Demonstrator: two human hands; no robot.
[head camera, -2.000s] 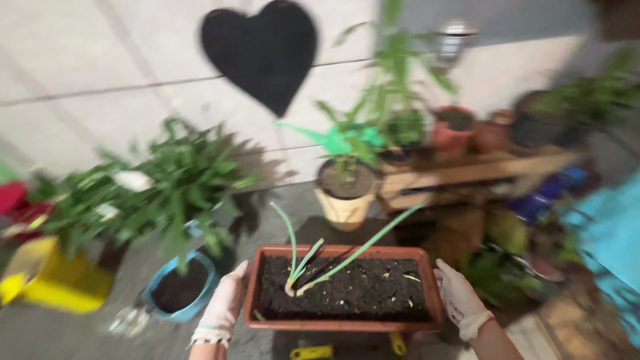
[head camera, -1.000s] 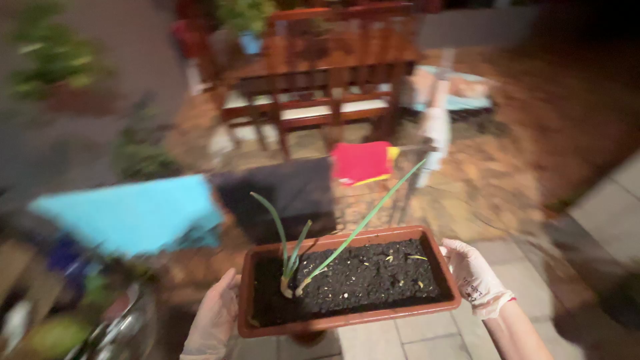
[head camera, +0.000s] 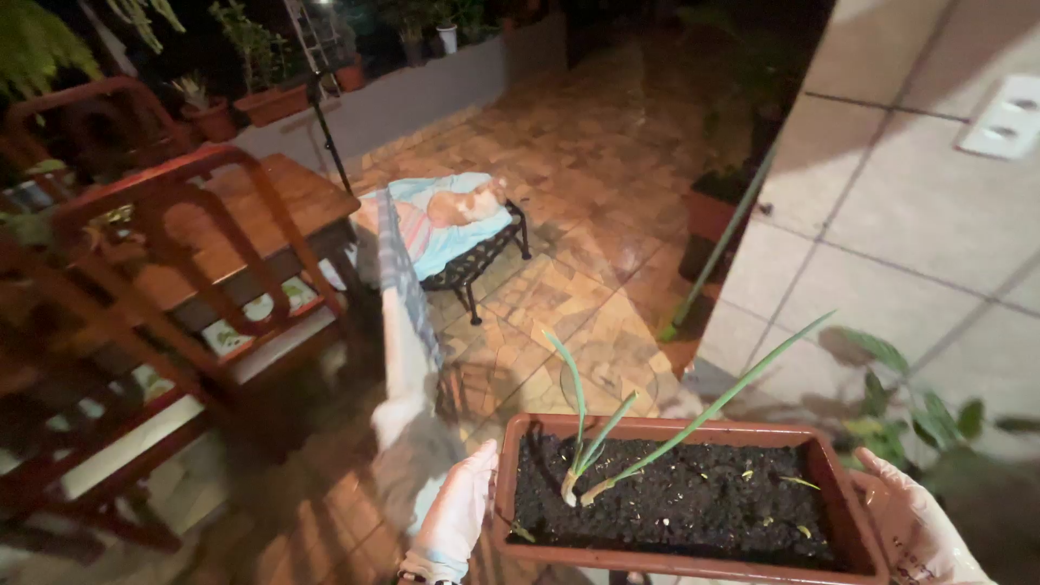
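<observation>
Between my two hands is a rectangular terracotta-coloured planter box (head camera: 674, 565), low in the view. My left hand (head camera: 457, 508), in a pale glove, presses on its left end, and my right hand (head camera: 918, 520), gloved too and smudged with soil, holds the right end. Dark soil (head camera: 699, 504) fills the box. Green onion plants (head camera: 589, 455) with pale bases and long green leaves stand toward its left side; the longest leaf slants up to the right.
Wooden chairs (head camera: 236, 236) and a wooden table (head camera: 268, 195) stand left. Ahead, an orange-and-white cat (head camera: 467, 205) lies on a cloth-covered low metal bench (head camera: 479, 260). Cloths (head camera: 398, 309) hang left of centre. A tiled wall (head camera: 902, 236) with an outlet (head camera: 1006, 118) and a leafy plant (head camera: 926, 414) are right.
The view has swung widely, from the wall with a black heart and potted plants, past the table and chairs, to the patio and tiled wall. Both hands have kept hold of the planter.
</observation>
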